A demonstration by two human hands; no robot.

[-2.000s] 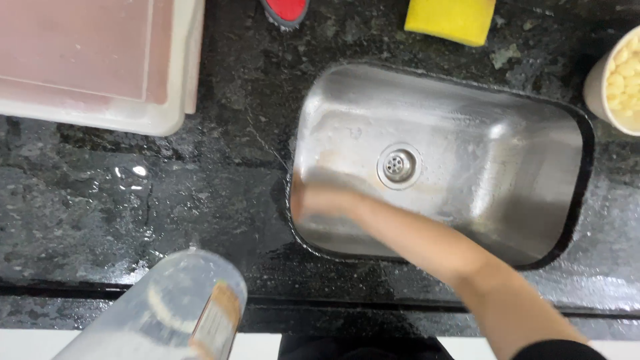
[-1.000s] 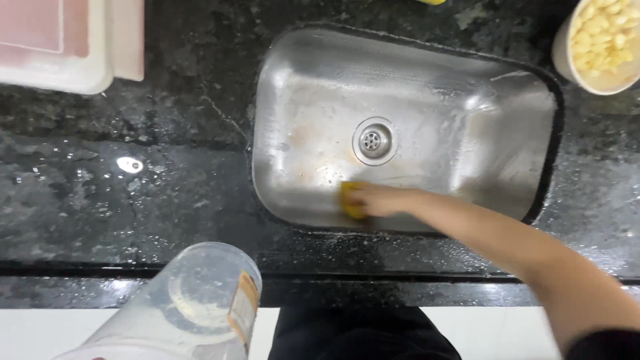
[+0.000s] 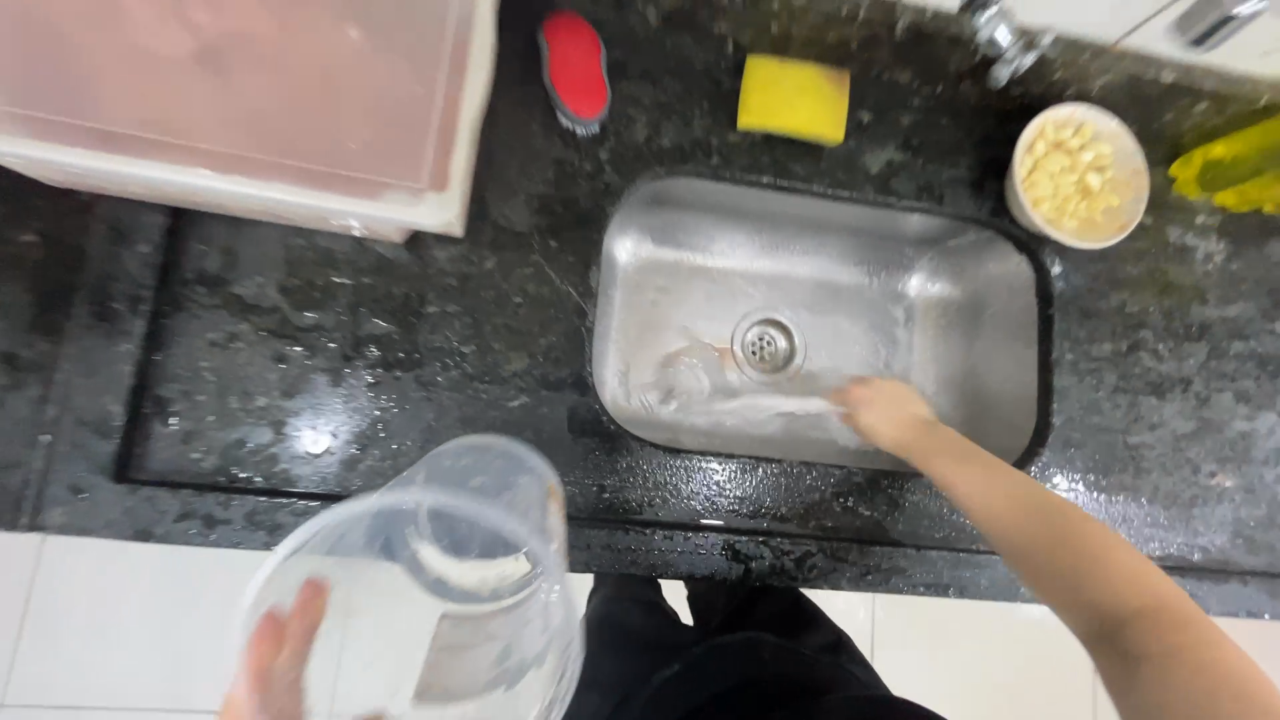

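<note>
My left hand [image 3: 275, 650] holds a large clear plastic container [image 3: 490, 560] with a label, tilted over the front edge of the counter. Its round rim faces up toward me. My right hand [image 3: 885, 415] is low inside the stainless steel sink [image 3: 960, 330], right of the drain [image 3: 768, 346], and blurred. A whitish, see-through streak runs left from its fingertips over the sink floor; whether it is water or a held thing, I cannot tell. Behind the sink lie a yellow sponge [image 3: 794, 99] and a red-backed scrub brush [image 3: 576, 68].
A large lidded plastic box [image 3: 430, 200] stands at the back left. Right of the sink stands a white tub [image 3: 1128, 210] of pale peeled cloves or nuts, beside a crumpled yellow item [image 3: 1232, 172]. Metal tap parts [image 3: 1000, 35] show at the back. The dark stone counter [image 3: 450, 370] is wet.
My right hand has moved right along the sink; the yellow thing it held one second ago no longer shows there. The clear container is tipped more, with its rim now in view. The view has shifted.
</note>
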